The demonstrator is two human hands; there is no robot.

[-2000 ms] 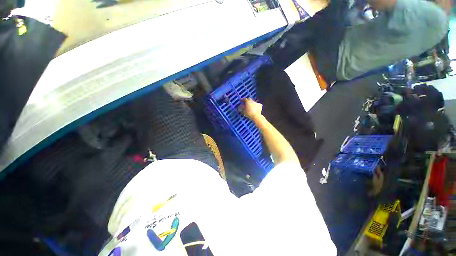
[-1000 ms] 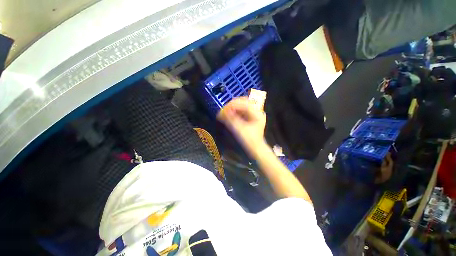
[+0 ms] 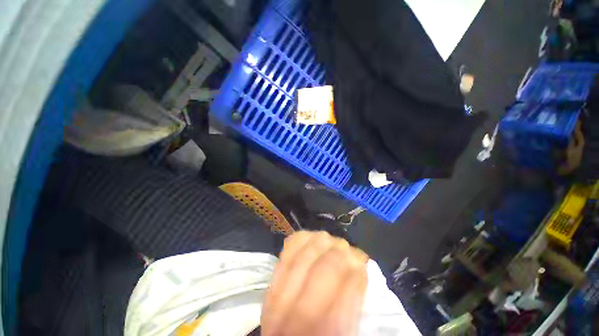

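My right hand (image 3: 315, 282) is at the bottom centre in front of my white shirt, knuckles up and fingers curled. Nothing shows in it, but its palm side is hidden. My left hand is out of the picture. A blue plastic crate (image 3: 263, 125) stands on the floor beside the seat. A black fabric piece (image 3: 400, 98) lies over its right part and hangs past its edge. A small pale label or paper (image 3: 314, 105) with an orange edge lies on the crate, beside the black fabric. A small white scrap (image 3: 379, 178) is at the crate's lower edge.
The blue-edged white table (image 3: 29, 111) curves down the left. My dark-clothed leg (image 3: 171, 203) and a yellow perforated piece (image 3: 256, 205) are below the crate. Another blue crate (image 3: 542, 125) and a yellow basket (image 3: 566, 216) are at right. Scraps litter the floor.
My right hand has moved back from over the crate towards my body. The view has shifted closer over the crate, and the table shows less.
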